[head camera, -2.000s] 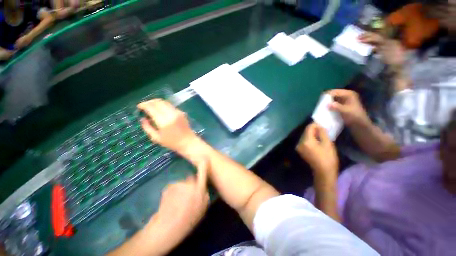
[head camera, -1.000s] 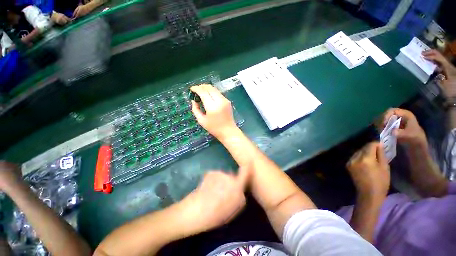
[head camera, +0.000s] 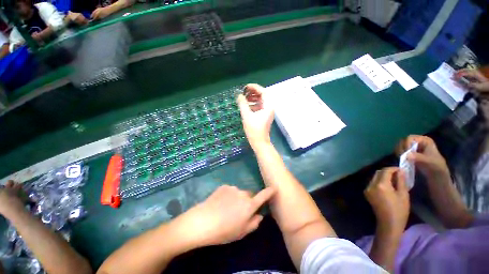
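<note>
A clear blister tray (head camera: 182, 134) with rows of pockets lies on the green bench before me; green shows through it. My right hand (head camera: 256, 113) is at the tray's right end, beside the paper stack, fingers curled upward; whether a small part is between them cannot be told. My left hand (head camera: 231, 214) is in front of the tray, index finger extended against or over my right forearm, other fingers loosely bent, with nothing seen in it. A red-orange tool (head camera: 111, 181) lies at the tray's left edge. White printed sheets (head camera: 305, 115) are stacked right of the tray.
Small plastic bags (head camera: 56, 192) lie left, with another person's arm over them. A folded leaflet pile (head camera: 372, 72) is further right. The right neighbour's hands hold a folded leaflet (head camera: 408, 167). A pale stack (head camera: 102, 53) and dark-dotted tray (head camera: 208, 35) are across the belt.
My right hand has moved right along the tray to its right end, and its fingers now point upward. My left hand stays near my right forearm. The view has shifted.
</note>
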